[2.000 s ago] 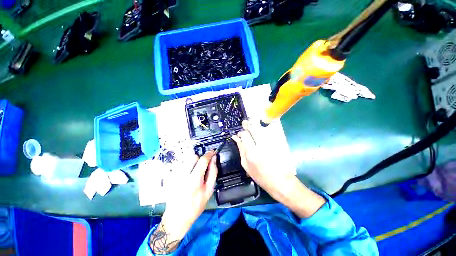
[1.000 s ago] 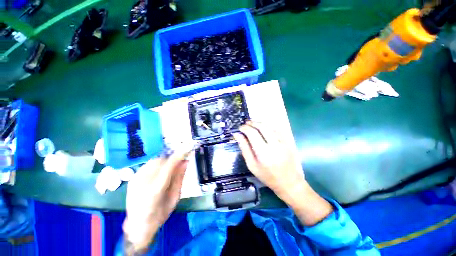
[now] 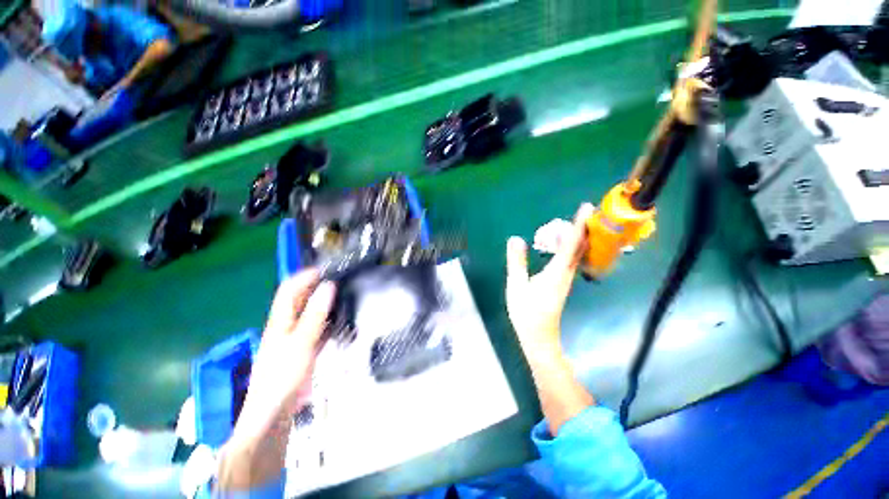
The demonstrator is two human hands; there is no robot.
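Note:
My left hand (image 3: 288, 346) grips the left side of the open black device housing (image 3: 385, 297), which is blurred and tilted, over the white sheet (image 3: 429, 419) and in front of the large blue parts bin (image 3: 287, 249). The housing hides most of that bin. My right hand (image 3: 546, 302) is raised to the right of the sheet, fingers spread. Its fingertips are beside the orange electric screwdriver (image 3: 616, 229); whether they touch it cannot be told.
The small blue bin (image 3: 210, 395) and a whitish bottle (image 3: 141, 446) are at left. Several black housings (image 3: 180, 226) and a component tray (image 3: 258, 102) lie beyond. Grey boxes (image 3: 819, 166) and a thick black cable (image 3: 673, 292) are at right. Another person (image 3: 107, 49) is at far left.
The view has shifted. My left hand has taken hold of the housing and lifted it off the sheet. My right hand has left the housing and moved to the screwdriver.

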